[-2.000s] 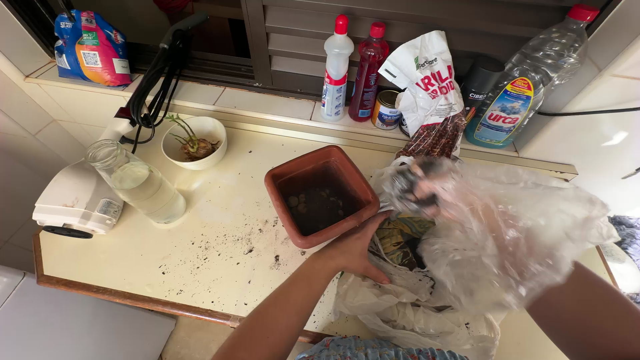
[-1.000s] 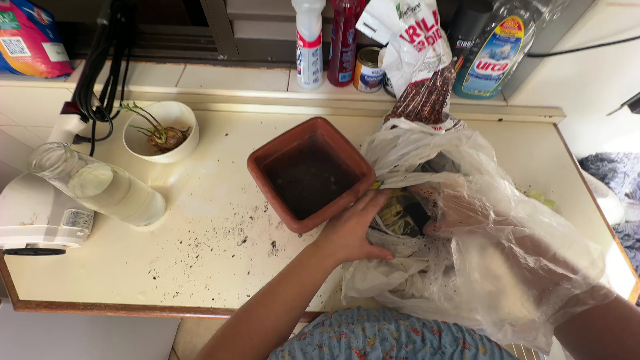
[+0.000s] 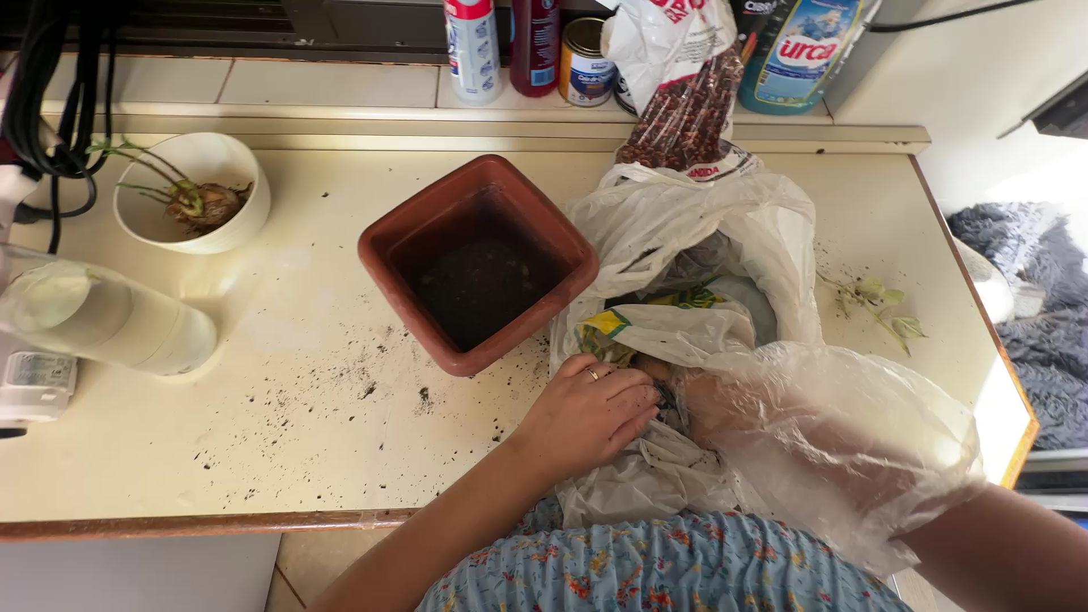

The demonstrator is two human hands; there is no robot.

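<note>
A square terracotta-coloured pot with dark soil in its bottom stands on the counter. Just right of it lies an open white plastic bag, with a smaller bag with yellow and green print inside. My left hand, a ring on one finger, grips the near edge of the bags. My right hand is covered by a clear plastic bag and reaches in beside the left; its fingers are mostly hidden. A white bowl holds a sprouting bulb. A plant cutting lies at the right.
A glass bottle of clear liquid stands at the left, near a coiled black cable. Bottles, a can and a bag of brown pellets line the back ledge. Soil crumbs are scattered on the counter.
My right hand, in its plastic cover, has gone from above the bags at the pot's right down into them. My left hand has moved from the pot's near corner onto the bag's edge.
</note>
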